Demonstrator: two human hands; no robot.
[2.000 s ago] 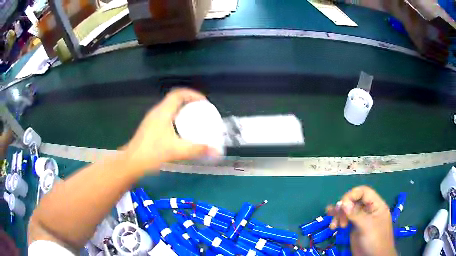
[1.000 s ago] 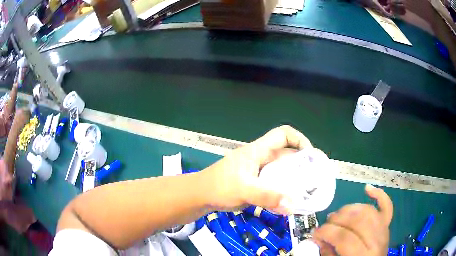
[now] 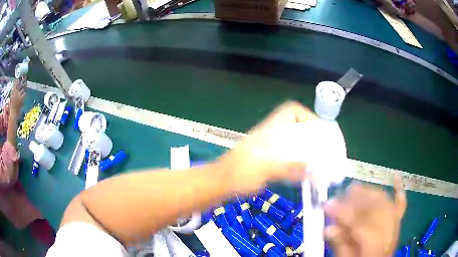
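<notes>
My left hand (image 3: pixel 273 145), bare and blurred, holds a white fan housing (image 3: pixel 321 145) by its overexposed round head above the bench's edge. The housing's narrow white handle (image 3: pixel 314 216) points down towards me. My right hand (image 3: pixel 364 218), also blurred, is beside the handle with its fingertips at or near it; one finger is raised. I cannot tell whether it grips anything. Blue batteries (image 3: pixel 261 226) with pale bands lie heaped on the bench below and behind the hands.
Another fan housing (image 3: pixel 329 100) stands on the dark green belt. A pale rail (image 3: pixel 201 131) edges the belt. At left lie more housings (image 3: pixel 96 143), batteries and small yellow parts (image 3: pixel 30 121), near another person's arm (image 3: pixel 15 108). A cardboard box (image 3: pixel 251 10) stands on the far side.
From the belt side, my left hand brought the housing right and over the bench. Its handle has swung from pointing right to pointing down. My right hand has come up beside it. The view has shifted left.
</notes>
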